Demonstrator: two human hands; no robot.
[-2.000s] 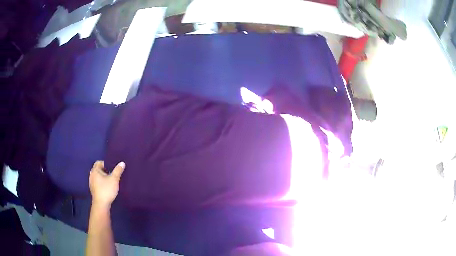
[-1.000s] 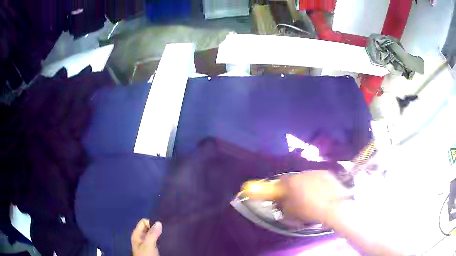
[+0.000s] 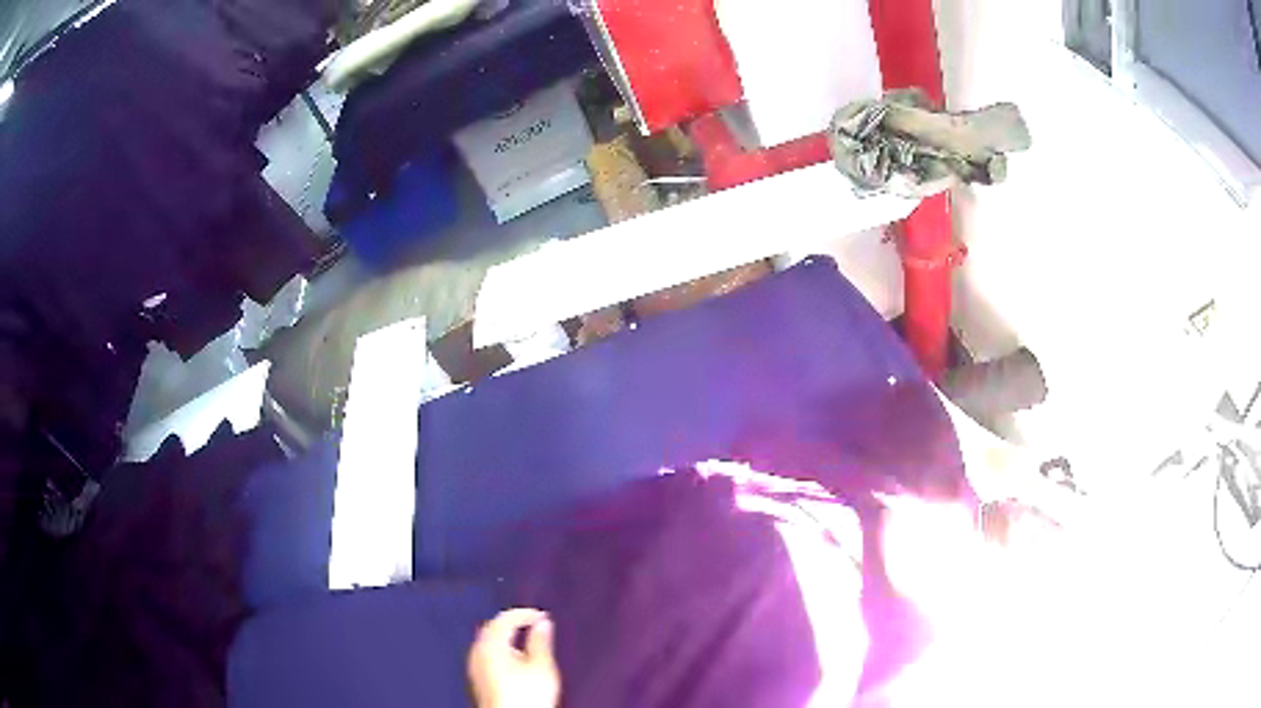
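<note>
A dark purple garment (image 3: pixel 664 581) lies on the blue-violet padded table cover (image 3: pixel 595 401); its right part is washed out in pink-white glare. My left hand (image 3: pixel 515 664) is at the bottom edge of the picture, cut off below the fingers, at the garment's left edge. Its thumb and finger are curled close together with dark cloth showing between them; whether they pinch the cloth is not clear. My right hand is not in view, and no iron shows.
A white strip (image 3: pixel 378 457) lies across the table's left part, another (image 3: pixel 664 263) along its far edge. A dark garment heap (image 3: pixel 166 581) is at left, hanging garments (image 3: pixel 125 166) above it. A grey-green rag (image 3: pixel 920 145) rests by a red pipe (image 3: pixel 927 297). A white box (image 3: pixel 526 152) stands behind.
The view has swung up and tilted. The right hand and iron, over the garment a second ago, are gone from view. My left hand remains at the garment's left edge.
</note>
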